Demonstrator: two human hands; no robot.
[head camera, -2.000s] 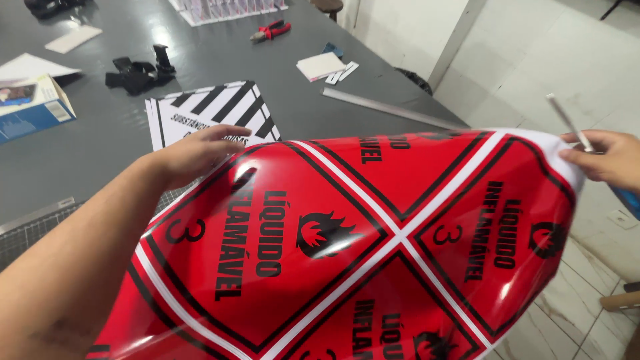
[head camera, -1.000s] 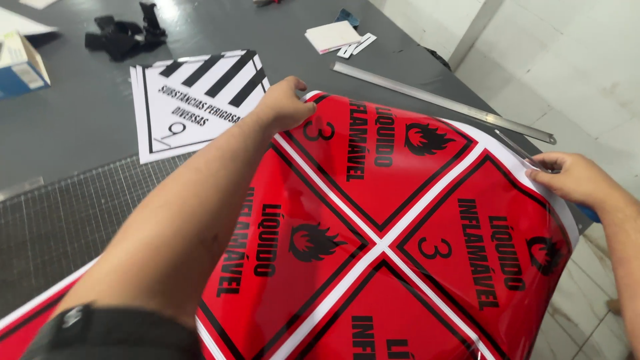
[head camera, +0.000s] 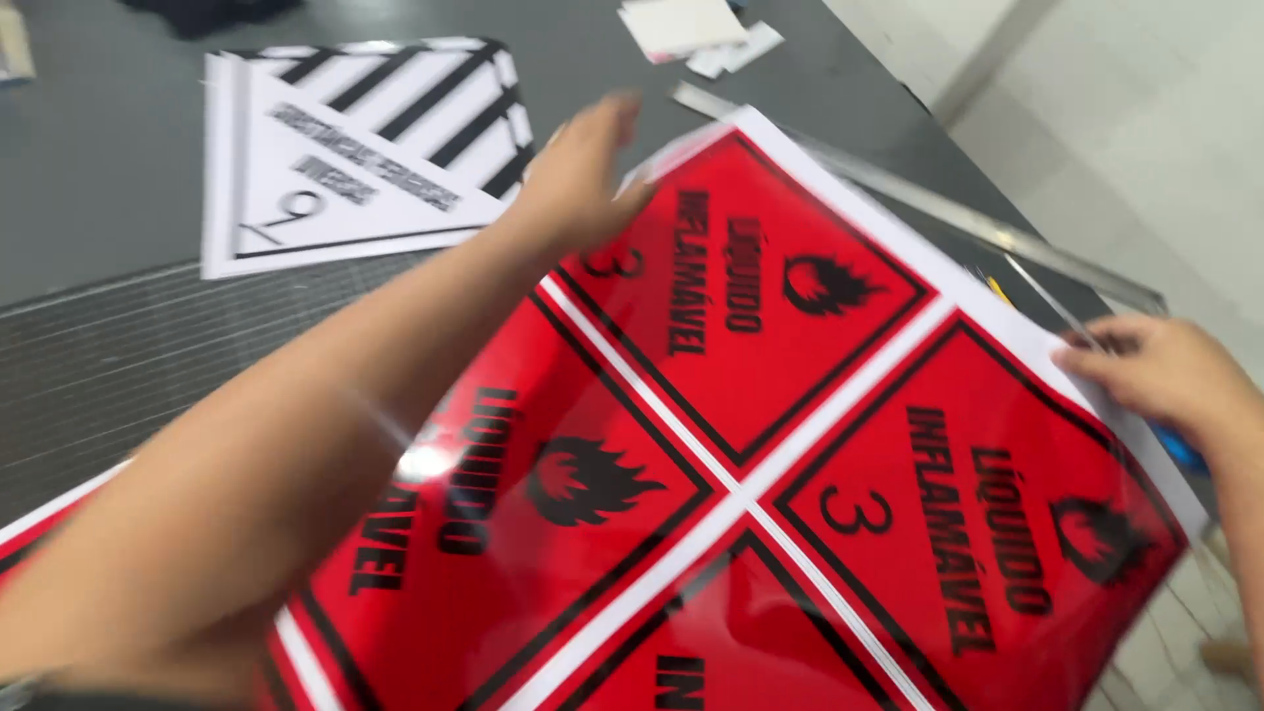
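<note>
A large glossy sheet printed with red flammable-liquid hazard signs (head camera: 839, 395) spreads over the table's near side, its right part curving down past the edge. My left hand (head camera: 592, 168) lies at the sheet's far left edge, thumb near the red print, fingers raised and blurred; whether it grips the sheet cannot be told. My right hand (head camera: 1136, 365) pinches the sheet's white right margin and has a thin pointed metal tool (head camera: 1052, 291) sticking out between its fingers. Beyond my left forearm lie white hazard signs with black stripes (head camera: 346, 158).
A metal straightedge (head camera: 948, 212) lies along the table's right side behind the sheet. White cards (head camera: 686, 25) lie farther back. A gridded cutting mat (head camera: 128, 365) covers the left of the grey table (head camera: 89, 217). Black items (head camera: 212, 12) are at the far left. Tiled floor shows at right.
The red sheet, bulging up earlier, now lies flatter, with its far corner beside the straightedge. My left hand has gone from lying over the sheet's edge to raised fingers.
</note>
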